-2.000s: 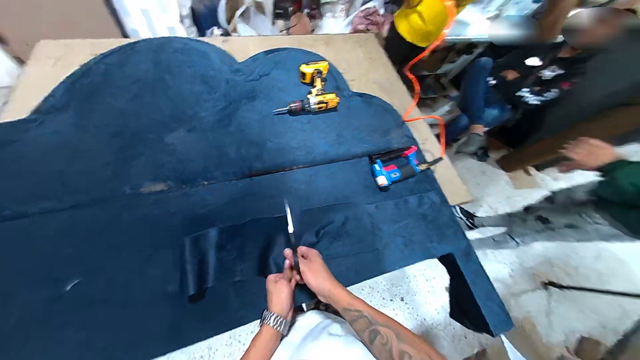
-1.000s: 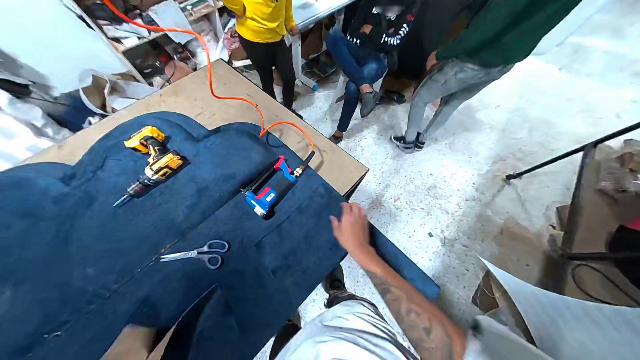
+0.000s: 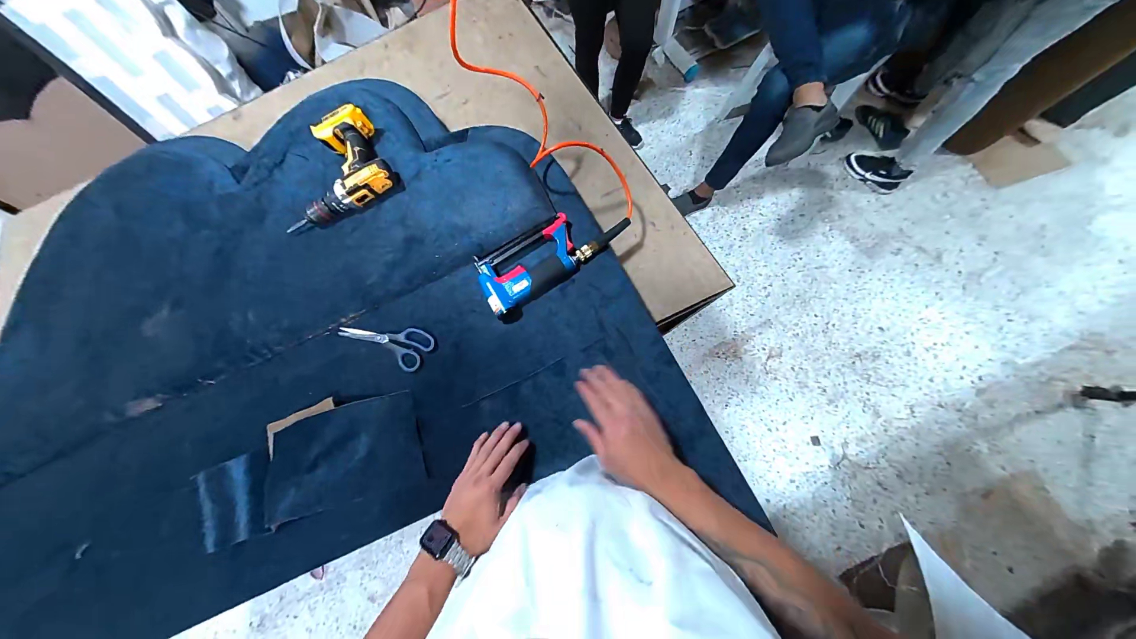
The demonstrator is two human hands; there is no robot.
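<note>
Dark blue fabric (image 3: pixel 222 248) covers a large panel with a scalloped edge on the table. My left hand (image 3: pixel 484 488), with a watch at its wrist, rests spread on the fabric near the front edge. To its right my right hand (image 3: pixel 626 430) is over the fabric, slightly blurred, with nothing in it. A pair of scissors (image 3: pixel 390 342) lies beyond my left hand, its blades pointing left. Left of my left hand is a loose fabric piece (image 3: pixel 346 457) with a tan piece showing at its upper edge. A blue pneumatic stapler (image 3: pixel 532 275) lies beyond my right hand.
A yellow and black cordless drill (image 3: pixel 355 169) lies on the panel. An orange air hose (image 3: pixel 497 71) runs from the stapler over the bare wooden tabletop (image 3: pixel 674 240). Legs and shoes of several people (image 3: pixel 803 124) are beyond the table. Sheet material (image 3: pixel 950 586) stands at the lower right.
Two seconds ago both hands were together at the scissors; now the scissors lie on the fabric. My left hand has come into view since one second ago. The view has swung about.
</note>
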